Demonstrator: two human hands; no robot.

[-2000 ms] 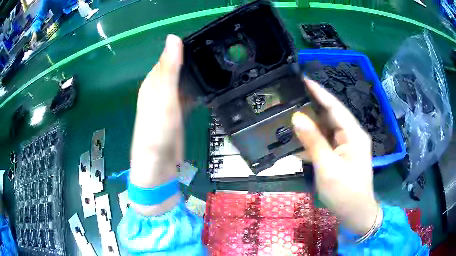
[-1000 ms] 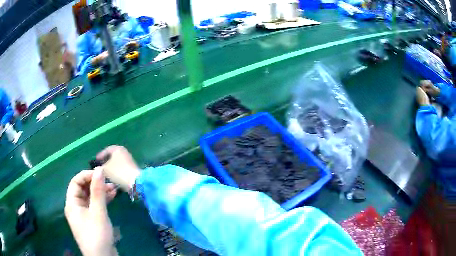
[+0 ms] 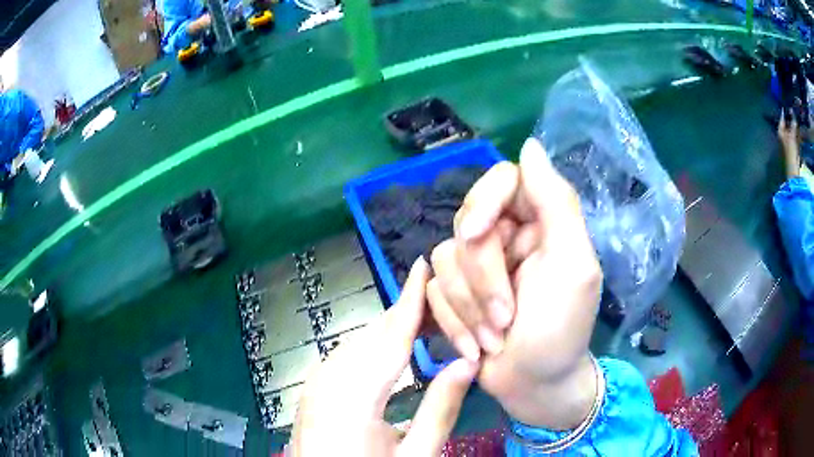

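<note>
My right hand (image 3: 540,286) is over the blue bin (image 3: 375,259), fingers curled; whether it holds something is hidden. My left hand (image 3: 370,384) is just left of it, thumb and index finger apart around the right fingertips, with nothing visible between them. Dark thin pieces (image 3: 406,219) are heaped in the bin, partly covered by my hands. A panel sheet (image 3: 294,303) of silver plates with black marks lies left of the bin, its lower right covered by my left hand. A black housing (image 3: 192,230) lies beyond the sheet.
A clear plastic bag (image 3: 625,214) with dark pieces is right of the bin, beside dark flat plates (image 3: 727,277). Another black housing (image 3: 428,125) is behind the bin. Loose silver plates (image 3: 195,415) lie lower left. Red bubble wrap (image 3: 687,415) is lower right. Other workers' arms show at the edges.
The housing held in both hands two seconds ago is out of them. A black housing now shows on the bench where my hands were one second ago. Both hands have moved right, over the bin.
</note>
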